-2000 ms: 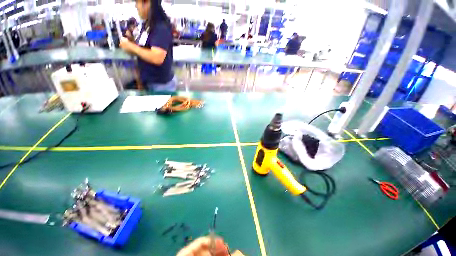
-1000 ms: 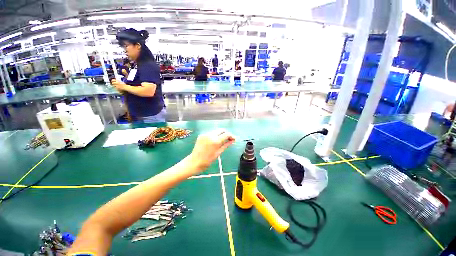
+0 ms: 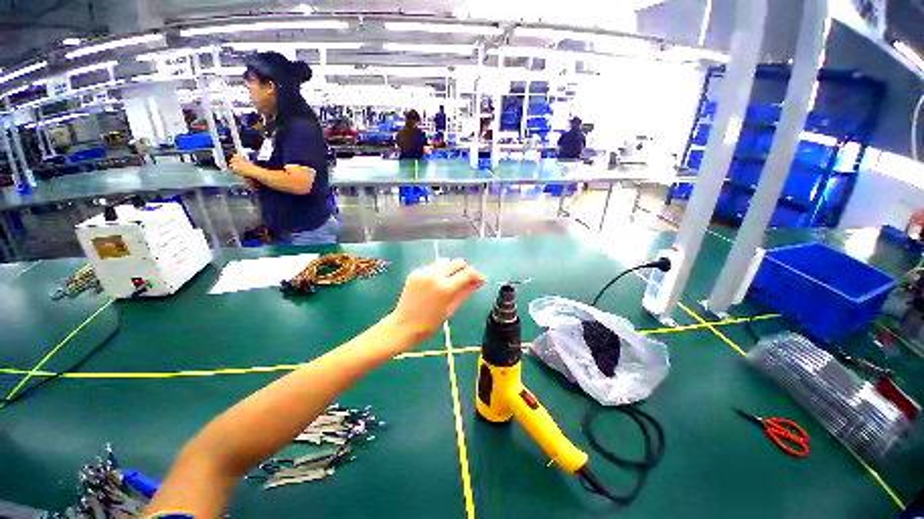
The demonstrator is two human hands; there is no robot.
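Note:
My left hand reaches in from the lower left, its fingers pinched on a thin wire lead. The lead's end sticks out to the right, just above the nozzle of the yellow heat gun. The heat gun stands nozzle up on the green mat. My right hand is not in view. A loose pile of whitish leads lies on the mat, partly behind my forearm. More leads fill the blue bin, which is mostly cut off and hidden at the lower left.
A plastic bag with black pieces and a black cord lie right of the gun. Red-handled pliers, clear plastic tubes and a blue tote are farther right. A white machine and wire harness are at the back left. A person stands beyond.
Two seconds ago a hand was at the bottom edge; now my left arm is stretched out to the heat gun's nozzle. Since one second ago the hand has moved slightly right.

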